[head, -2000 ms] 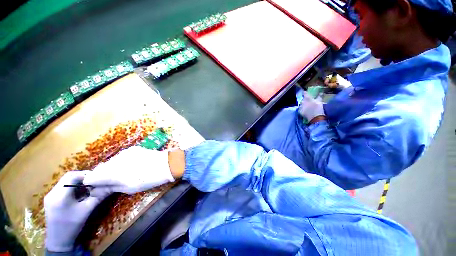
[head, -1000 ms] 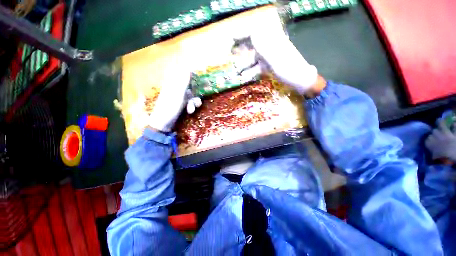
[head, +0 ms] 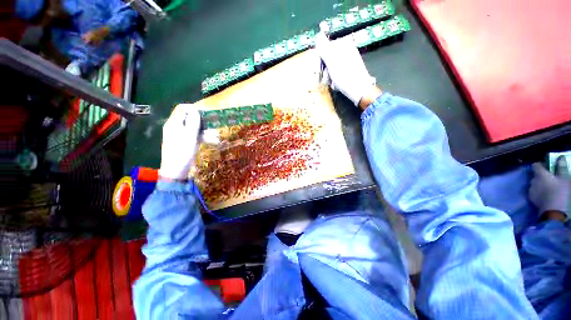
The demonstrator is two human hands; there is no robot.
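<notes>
My left hand (head: 180, 140), in a white glove, holds one end of a green PCB panel (head: 238, 116) above the cardboard work board (head: 341, 147). My right hand (head: 345, 70), also gloved, reaches to the board's far right corner, beside the panels lined up there. A thin dark tool, likely tweezers (head: 322, 70), shows along its near side. Its fingertips are beside the end of a panel (head: 379, 32); whether they grip it I cannot tell. Many red-brown and amber scraps (head: 269, 150) cover the cardboard.
More green panels (head: 285, 49) stand in a row beyond the cardboard. A red pad (head: 501, 69) lies at right. A blue tape dispenser (head: 145, 187) with a yellow-orange roll is at left, near a metal arm (head: 75, 78). Other people's hands show at far right and upper left.
My right hand has moved away from the held panel to the far row. My left hand still holds its panel, now farther left on the cardboard and showing a plainer face.
</notes>
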